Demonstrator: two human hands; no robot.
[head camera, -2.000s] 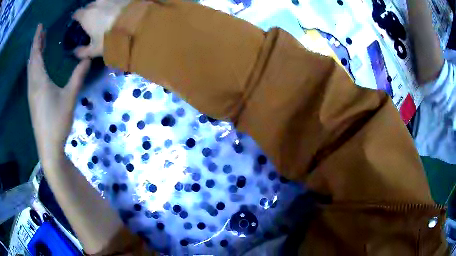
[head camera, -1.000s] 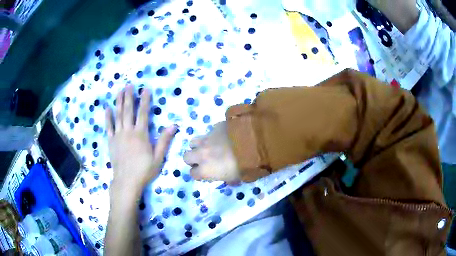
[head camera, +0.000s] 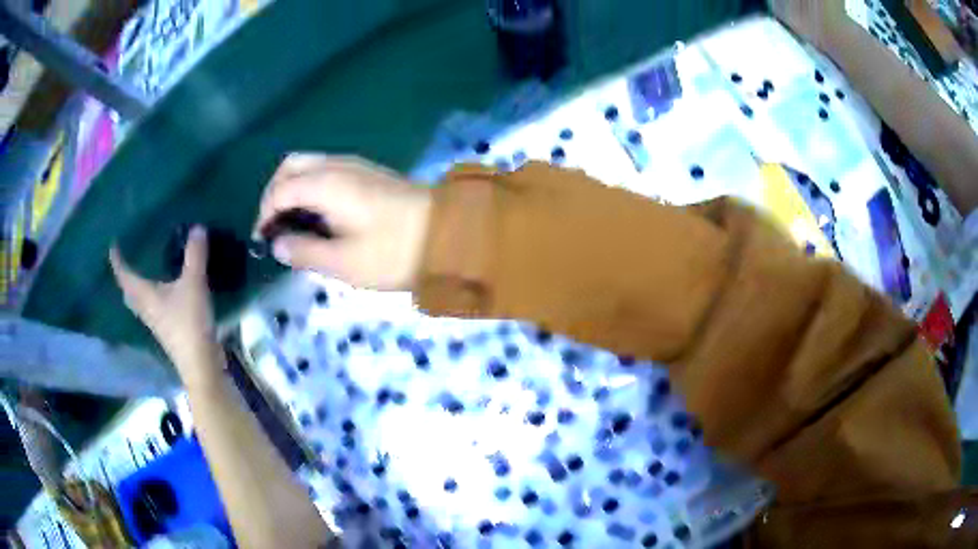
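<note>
My right hand (head camera: 349, 220) is over the green belt, its fingers closed around a small dark piece (head camera: 300, 223), blurred. My left hand (head camera: 177, 311) is to its left, thumb and fingers spread. A black cylindrical unit (head camera: 223, 260) stands on the belt between the hands, partly behind my left thumb; whether the thumb touches it is unclear. Clear film (head camera: 418, 413) with scattered small black dots lies on the bench below, partly covered by my right sleeve.
The green belt (head camera: 365, 97) curves across the upper left. Another black unit (head camera: 529, 38) stands on it at the top. A blue tray (head camera: 177, 493) with a dark round part is at lower left. Another person's arm (head camera: 906, 107) and black rings (head camera: 924, 198) are at the right.
Both hands have left the film and moved up over the belt. My right hand now grips a dark piece. The view has shifted, showing more belt.
</note>
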